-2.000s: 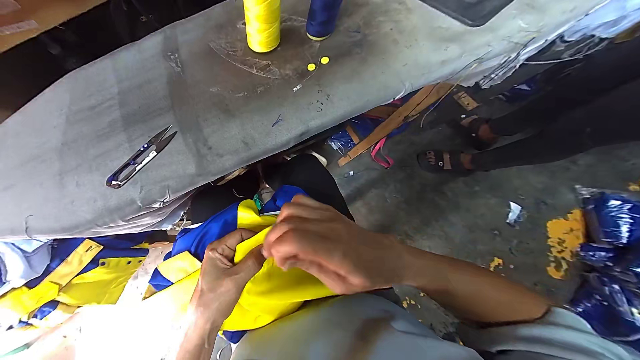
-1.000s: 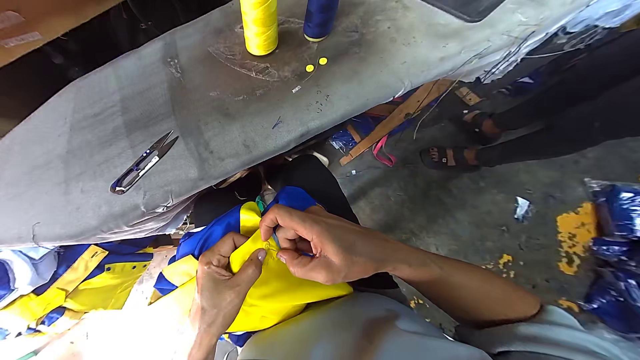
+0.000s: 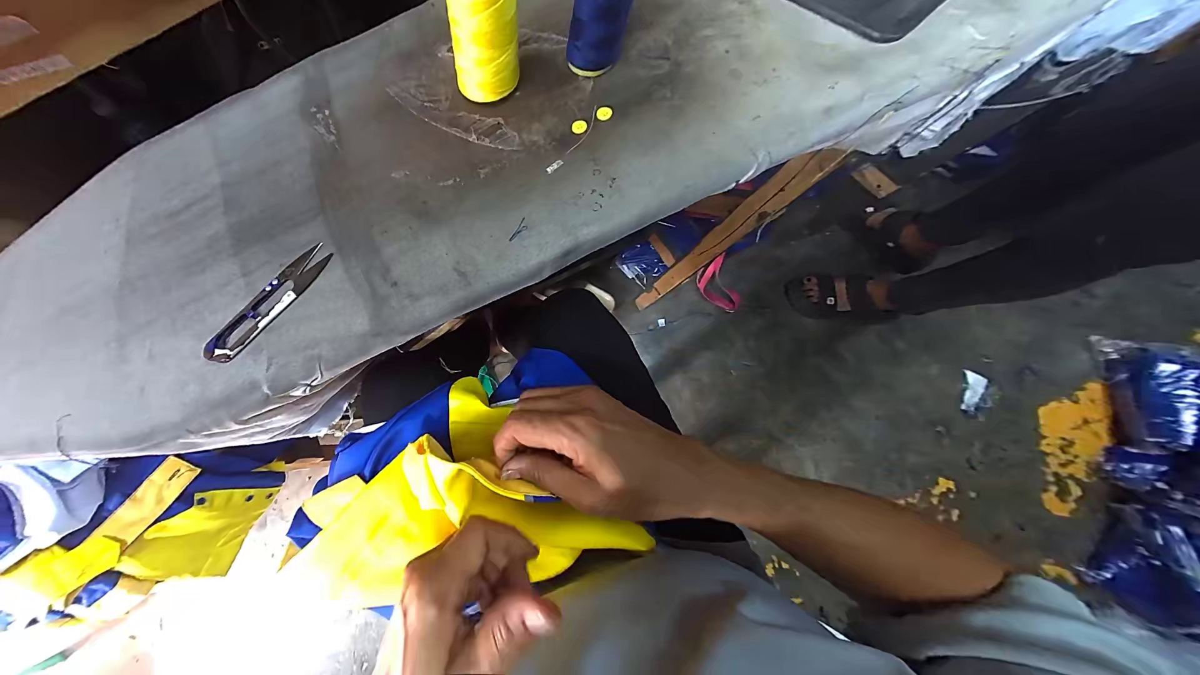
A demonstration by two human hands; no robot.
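Observation:
A yellow and blue fabric garment [image 3: 403, 506] lies over my lap. My right hand [image 3: 600, 455] pinches a folded yellow edge of it between thumb and fingers. My left hand [image 3: 478, 595] is lower, in front of the garment, with thumb and fingers apart; a small dark blue bit shows by its palm, too unclear to name. On the grey cloth-covered table lie thread snips [image 3: 267, 305], a yellow thread cone [image 3: 485, 47], a blue thread cone [image 3: 598, 36] and two yellow buttons [image 3: 592, 120].
The grey table [image 3: 394, 244] spans the view above my lap. More yellow and blue garments [image 3: 206, 525] lie at left. A wooden strip [image 3: 741, 230] and a pink strap [image 3: 716, 284] are below the table. Another person's sandalled foot [image 3: 834, 294] stands at right, near plastic-wrapped blue packs [image 3: 1158, 469].
My left hand has let go of the yellow fabric and moved down toward my body. My right hand still has hold of the garment.

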